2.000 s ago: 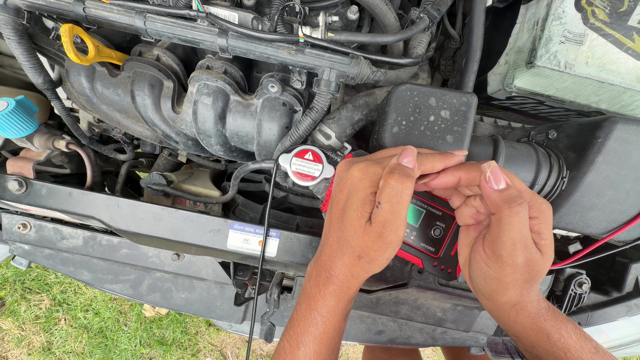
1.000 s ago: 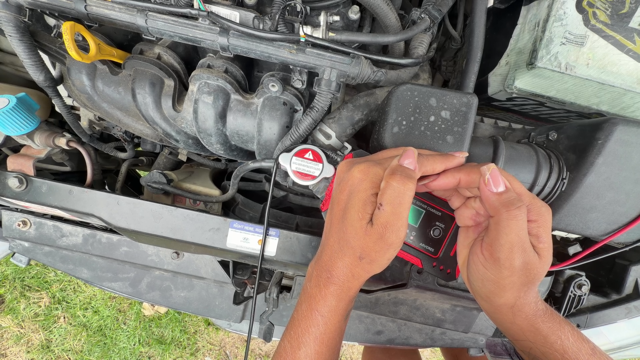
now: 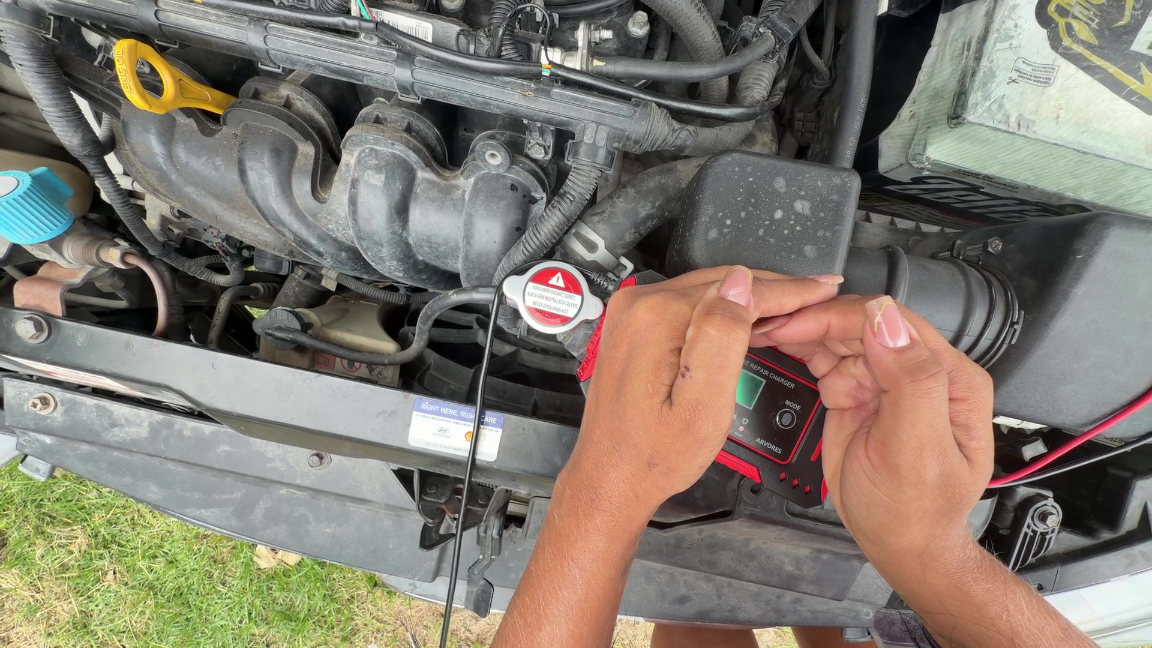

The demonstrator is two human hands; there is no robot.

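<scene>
Below the centre right of the head view, my left hand (image 3: 670, 387) and my right hand (image 3: 900, 414) meet at the fingertips above a black and red battery charger (image 3: 781, 423). The charger lies on the front of the engine bay, its small screen lit green and partly covered by my left hand. Both hands have curled fingers, and no object shows between them. The silver radiator cap (image 3: 553, 298) with a red label is just left of my left hand. A red cable (image 3: 1071, 443) and a black one run off to the right of my right hand.
A car battery (image 3: 1035, 117) is at the upper right, above the black air filter housing (image 3: 1071, 315). The ribbed intake manifold (image 3: 396, 198) and a yellow dipstick handle (image 3: 166, 81) lie left. A black cable (image 3: 472, 432) crosses the front crossmember (image 3: 297, 396).
</scene>
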